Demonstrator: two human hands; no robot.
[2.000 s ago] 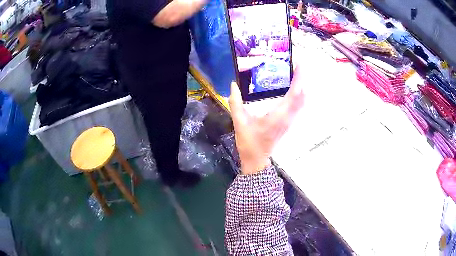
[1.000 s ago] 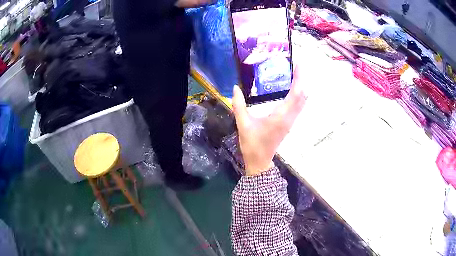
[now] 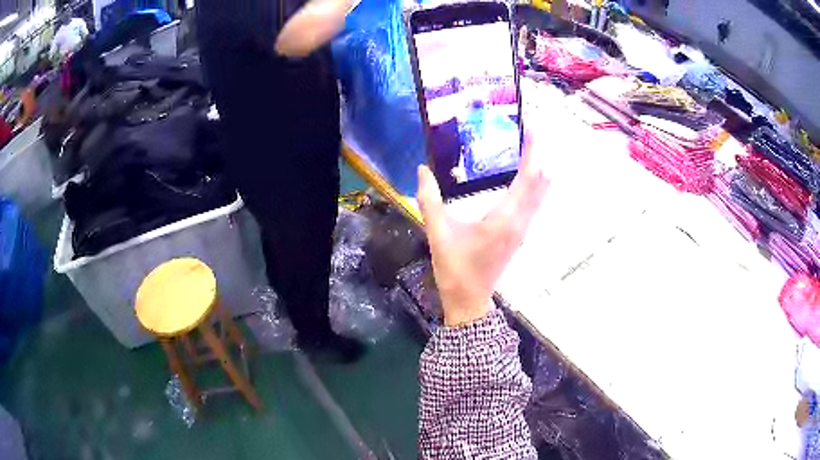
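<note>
My right hand (image 3: 476, 247) comes up from the bottom centre in a checked sleeve and grips the lower end of a black smartphone (image 3: 472, 99). The phone is upright with its lit screen towards me. The screen shows a bright scene with a blue sack. My fingers behind the phone are hidden. My left hand is not in view. Behind the phone's left edge, a large shiny blue plastic sack (image 3: 378, 90) bulges beside a person in black (image 3: 288, 180), whose hand is at the top edge.
A pale tub (image 3: 162, 296) heaped with black garments (image 3: 144, 153) and a round wooden stool (image 3: 177, 296) stand left. The white table (image 3: 629, 296) runs diagonally right, with pink and red bagged garments (image 3: 674, 157) along its far side. Clear film (image 3: 355, 260) lies near the person's feet.
The view has shifted slightly, so the stool and tub sit lower. The phone stays held up, and its screen picture has changed. The person's hand near the sack has moved.
</note>
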